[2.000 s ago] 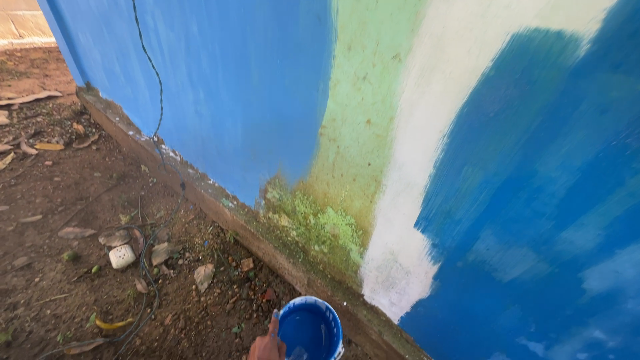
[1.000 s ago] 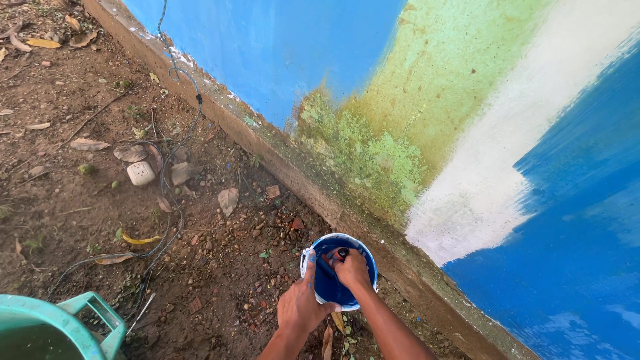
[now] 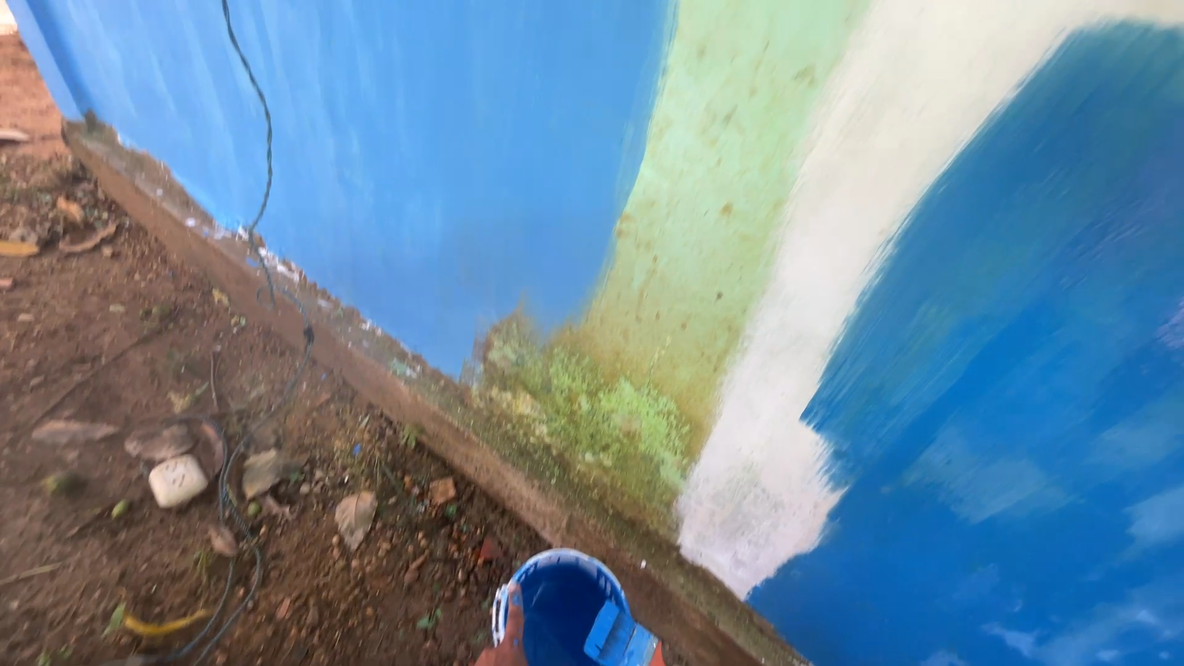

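Observation:
A small white paint bucket (image 3: 560, 557) with blue paint inside stands at the bottom centre, close to the foot of the wall. My left hand (image 3: 504, 640) grips its left rim, the thumb over the edge. At the bucket's right side is a paintbrush (image 3: 618, 635), its wide head coated in blue. Only a sliver of my right hand (image 3: 658, 654) shows beside the brush, holding it; the handle is hidden. The wall carries light blue paint (image 3: 416, 166) at left, a stained pale green strip (image 3: 721, 176), a white band (image 3: 786, 370) and darker blue paint (image 3: 999, 444) at right.
A concrete ledge (image 3: 407, 384) runs along the wall's foot. A twisted dark cable (image 3: 268, 139) hangs down the wall onto the brown soil (image 3: 111, 314). A white socket block (image 3: 178, 481), dry leaves (image 3: 356, 516) and small stones lie there. Greenish, mossy growth (image 3: 601, 416) covers the low wall.
A second ago both my hands were at the bucket, the right on a dark handle inside it; now the blue-coated brush head shows at the right rim. The view has tilted up, leaving the green tub out.

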